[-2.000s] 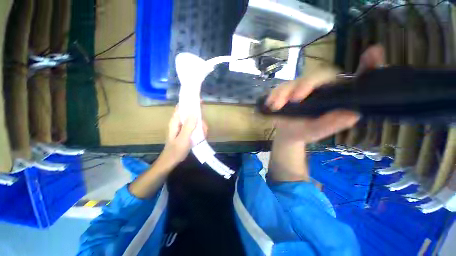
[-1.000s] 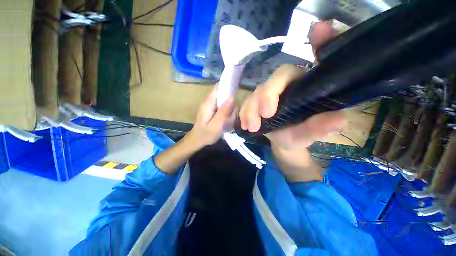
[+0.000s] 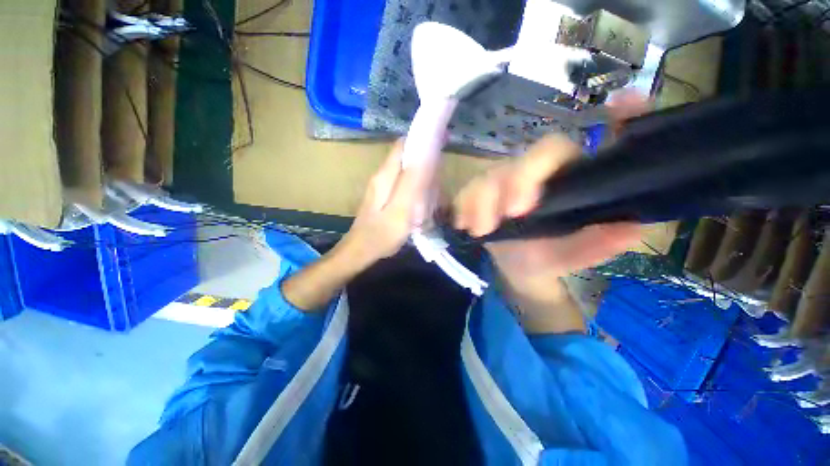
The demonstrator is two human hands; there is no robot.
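A white and pink headband assembly [image 3: 430, 136] stands in front of me, its broad white end up and its split narrow white end pointing down towards my lap. My left hand [image 3: 396, 205] is shut around its middle. My right hand [image 3: 537, 209], blurred, is shut on the thick black electric screwdriver [image 3: 673, 168], which comes in from the right. The screwdriver's front end is close to the headband beside my left fingers. The driver bit is hidden, and I cannot tell whether it touches the part.
The silver-white screw feeder [image 3: 605, 41] stands at the back on the patterned mat [image 3: 400, 68], beside a blue tray [image 3: 341, 64]. Brown cardboard divider sheets [image 3: 125, 109] with white parts stand on both sides. Blue bins [image 3: 155, 264] lie below. Thin dark wires cross the left bench.
The screwdriver and my right hand moved left to the headband, and the driver now lies flatter than one second ago. The headband and left hand appear farther right than two seconds ago.
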